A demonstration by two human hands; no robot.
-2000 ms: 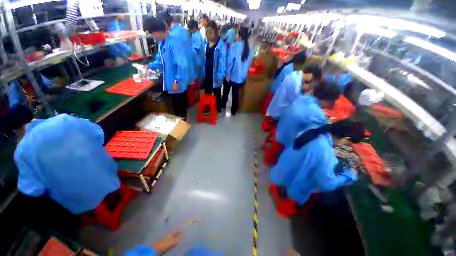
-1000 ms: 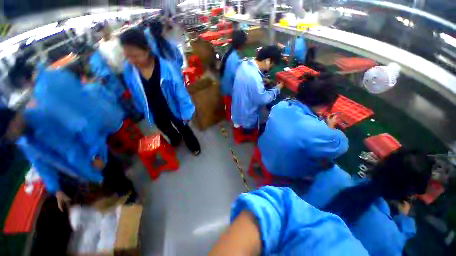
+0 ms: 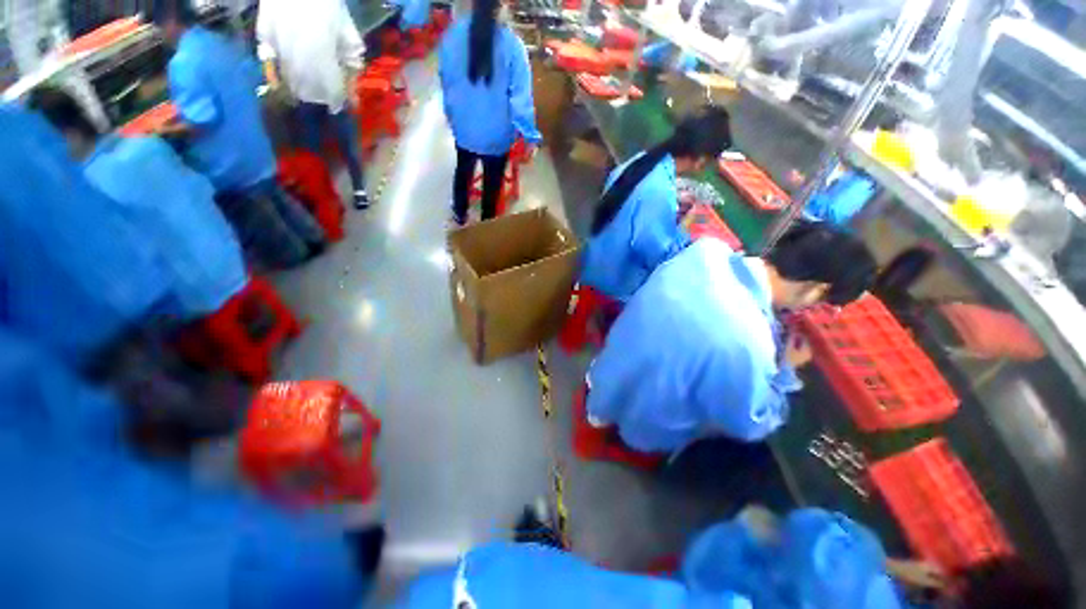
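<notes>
Neither of my hands shows. Blue smock fabric [image 3: 536, 581] fills the bottom centre edge; I cannot tell for certain whether it is mine. Nearest ahead in the aisle, a red plastic stool [image 3: 292, 440] stands left of centre. An open brown cardboard box [image 3: 518, 297] stands upright on the floor near the centre, beside the yellow and black floor line.
Seated people in blue smocks [image 3: 685, 357] line the right bench, which bears red trays [image 3: 879, 363] and small silvery parts [image 3: 840, 458]. Blurred blue smocks crowd the left. A person [image 3: 486, 107] stands beyond the box. The grey aisle floor [image 3: 399, 321] runs forward.
The view has moved forward along the aisle. The cardboard box now shows near the centre. The hand and the bare forearm seen low in the earlier frames are gone from view.
</notes>
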